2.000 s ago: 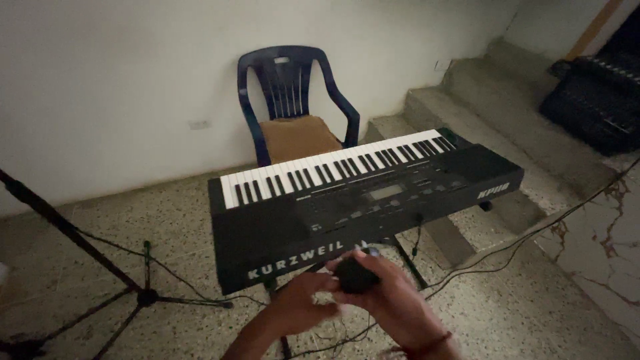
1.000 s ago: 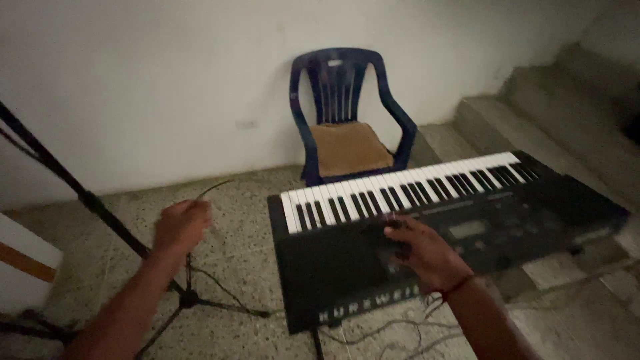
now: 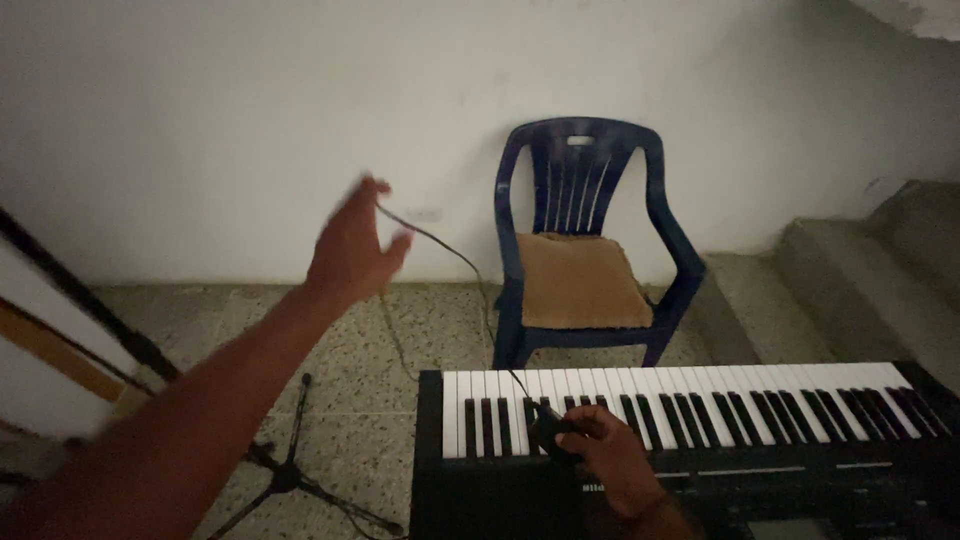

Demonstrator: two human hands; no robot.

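My right hand (image 3: 611, 457) grips a small black object (image 3: 551, 435), perhaps a power adapter, above the left keys of a black electronic keyboard (image 3: 495, 491). From that object a thin dark cable (image 3: 454, 251) rises and curves to my left hand (image 3: 352, 247), which is lifted in front of the white wall. The cable meets the left hand near its fingertips; thumb and fingers are spread apart, and blur hides whether they pinch it. Behind the keyboard stands a dark blue plastic armchair (image 3: 656, 187) with a brown cushion (image 3: 585, 285) on its seat.
A black tripod stand (image 3: 285, 476) is on the speckled floor at the lower left, its pole slanting past my left forearm. Concrete steps (image 3: 832, 285) rise at the right. A wall outlet (image 3: 424, 214) sits low behind the cable. Another cable hangs near the keyboard's left end.
My hands, together at the black object two seconds ago, have moved apart. The left hand has risen since one second ago, and the cable now stretches between the hands. The view has shifted left.
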